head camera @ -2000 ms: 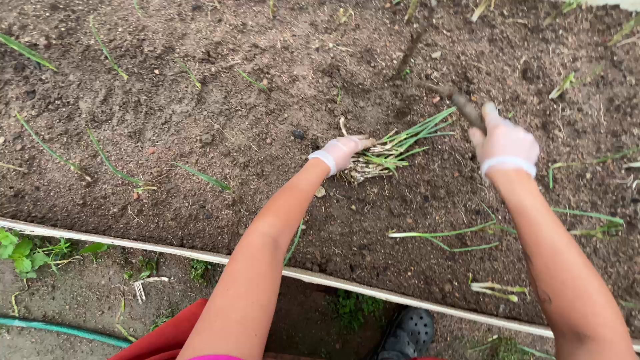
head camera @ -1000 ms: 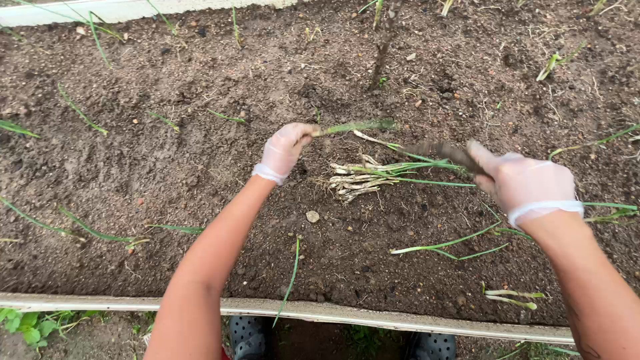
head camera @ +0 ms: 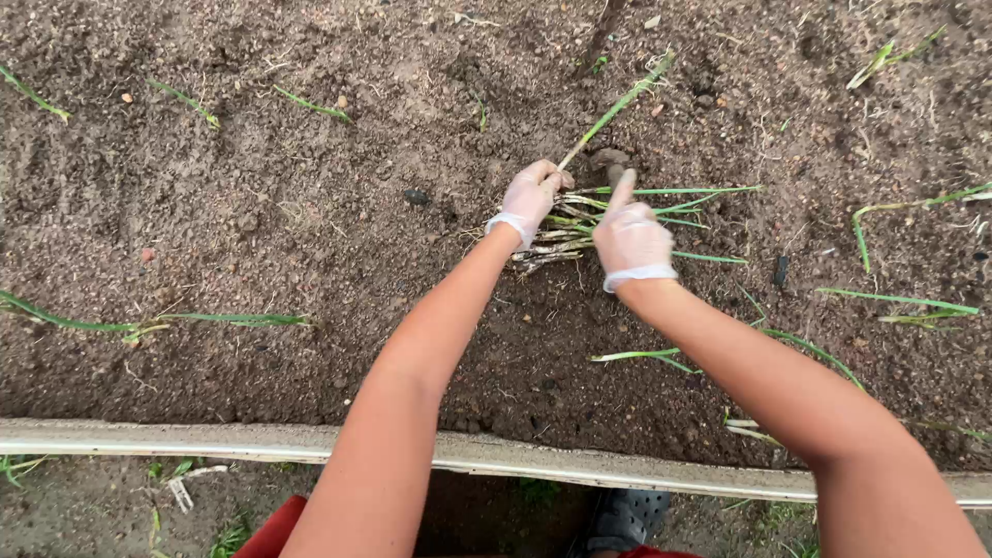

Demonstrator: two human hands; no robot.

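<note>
In a clear glove, my left hand (head camera: 532,200) pinches one green onion seedling (head camera: 612,111), its green stalk slanting up and right. Beside it, my right hand (head camera: 634,236), gloved too, is closed on a soil-covered hand tool (head camera: 612,160), whose end touches the soil; its exact kind is hidden. Under and between both hands lies a bunch of green onion seedlings (head camera: 552,246), pale root ends to the left, green leaves to the right.
Single onion seedlings stand or lie about the soil bed (head camera: 232,194), such as one at left (head camera: 240,318) and one at upper right (head camera: 872,66). A pale board edge (head camera: 194,440) borders the bed on the near side, with a dark clog (head camera: 629,518) beyond it.
The bunch left my left hand between the first two frames; that hand now holds a single seedling. My right hand with the tool has come down beside it, over the bunch's leaves.
</note>
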